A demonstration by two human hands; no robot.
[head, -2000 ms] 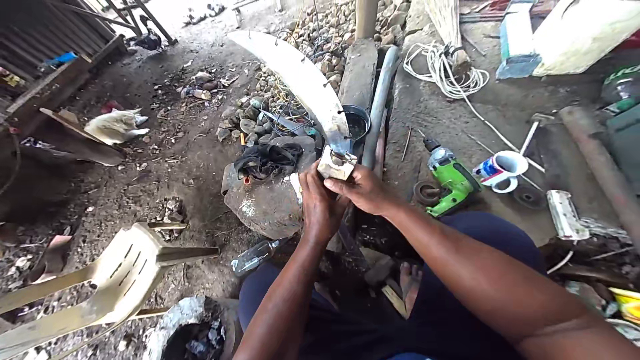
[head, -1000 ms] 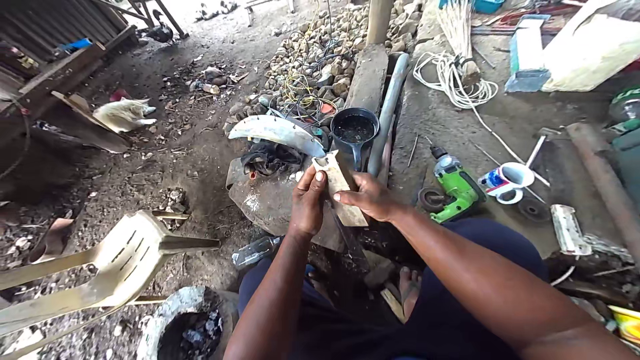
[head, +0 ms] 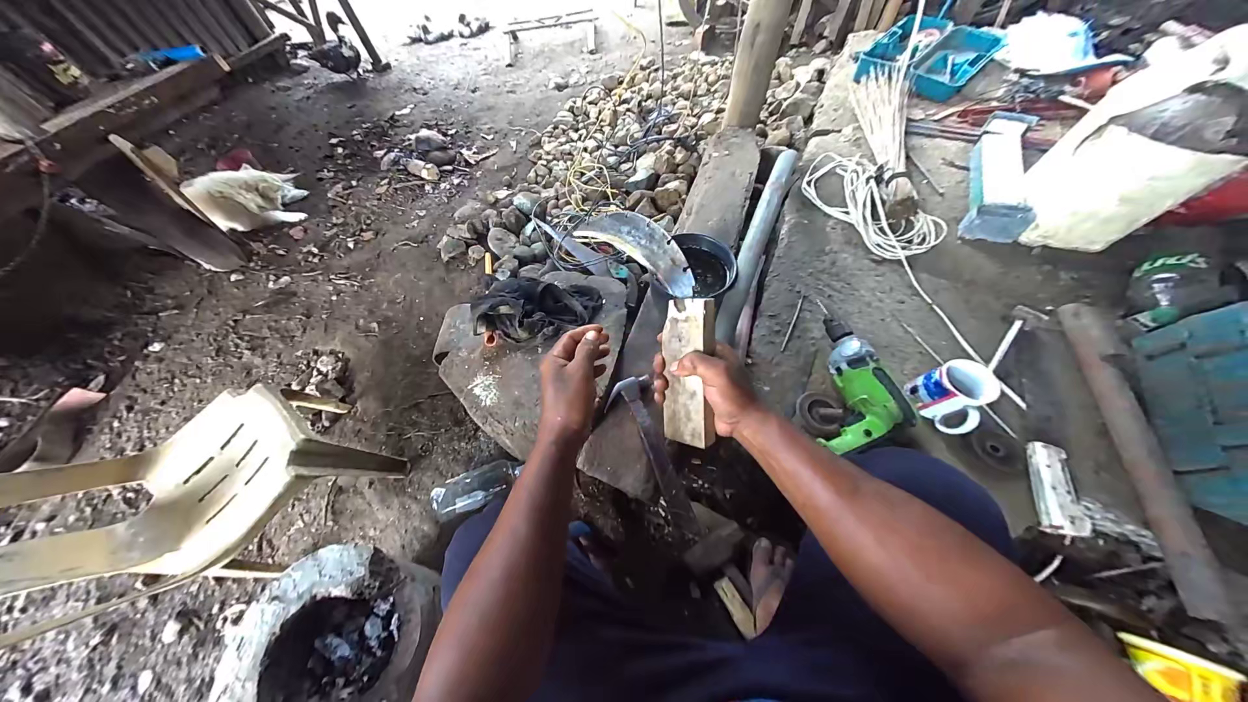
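Observation:
My right hand [head: 717, 388] grips a rectangular wooden block [head: 688, 414] by its side. From the block's far end extends a curved metal blade [head: 639, 239], lying over the rim of a black pan [head: 709, 263] from this view. My left hand [head: 573, 380] is raised to the left of the block, apart from it, with fingers curled and fingertips near the thumb; whether anything tiny is between them cannot be told. Beyond that hand a black cloth [head: 536, 307] rests on a large flat stone [head: 507, 385]. A second blade-like metal tool [head: 648, 429] stands between my hands, below the block.
A green power drill [head: 868, 395], a white mug [head: 960, 390] and coiled white cord [head: 877, 219] lie at the right. At the left are a plastic chair [head: 224, 468] and a round ash-filled container [head: 322, 595]. A clear bottle [head: 475, 487] lies near my left knee. A dog [head: 244, 195] lies farther off.
My left hand has let go of the block and moved off to its left. My right hand still holds it. The blade, raised high two seconds ago, is now lower.

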